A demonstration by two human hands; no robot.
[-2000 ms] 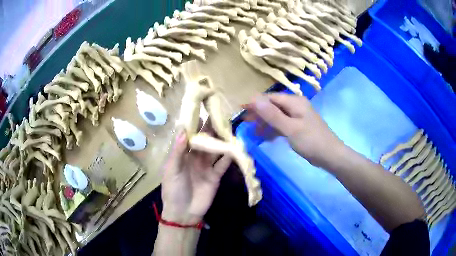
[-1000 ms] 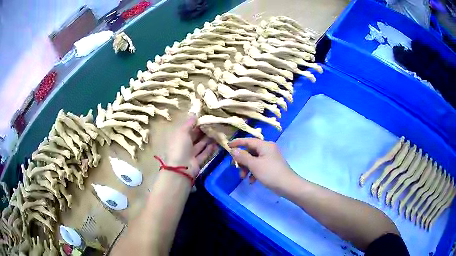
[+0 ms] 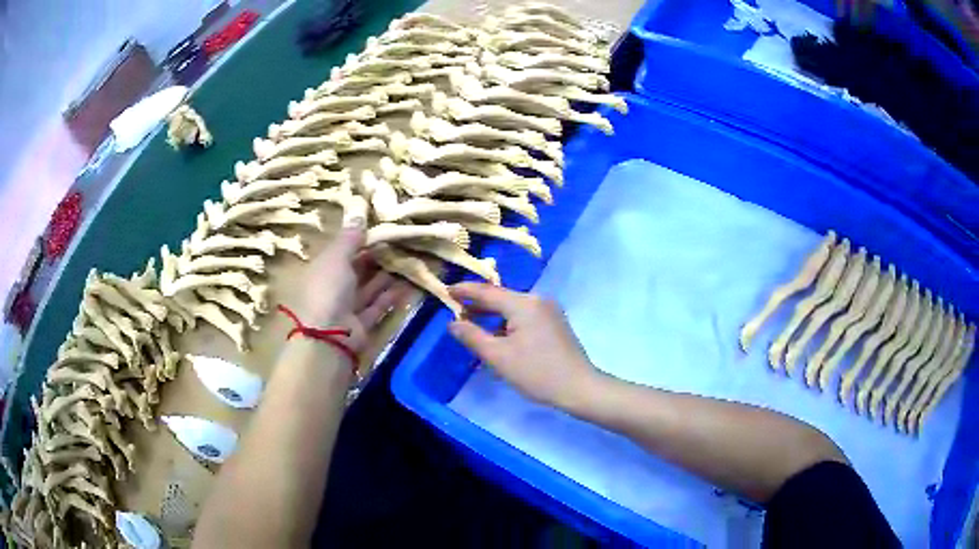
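A beige leg assembly (image 3: 415,268) lies at the near end of the rows on the brown bench. My left hand (image 3: 341,284) is around its hip end, palm up, with the fingers partly under the legs. My right hand (image 3: 523,338) pinches the foot end of one leg between thumb and fingertips, above the bin's edge. The finished leg pairs (image 3: 483,118) lie overlapping in rows just beyond it. The hip piece is mostly hidden by my left hand.
A loose leg pile (image 3: 91,397) is at the left. Two glue bottles (image 3: 227,381) and a white oval cap (image 3: 137,530) lie near it. A blue bin (image 3: 472,434) with single legs (image 3: 859,327) is at the right, another blue bin (image 3: 730,97) behind it. A green surface (image 3: 231,129) runs behind the bench.
The leg assembly has gone from being held up over the bench to the near end of the rows. Both hands moved there with it, and my right hand took hold of a foot. The view shifted.
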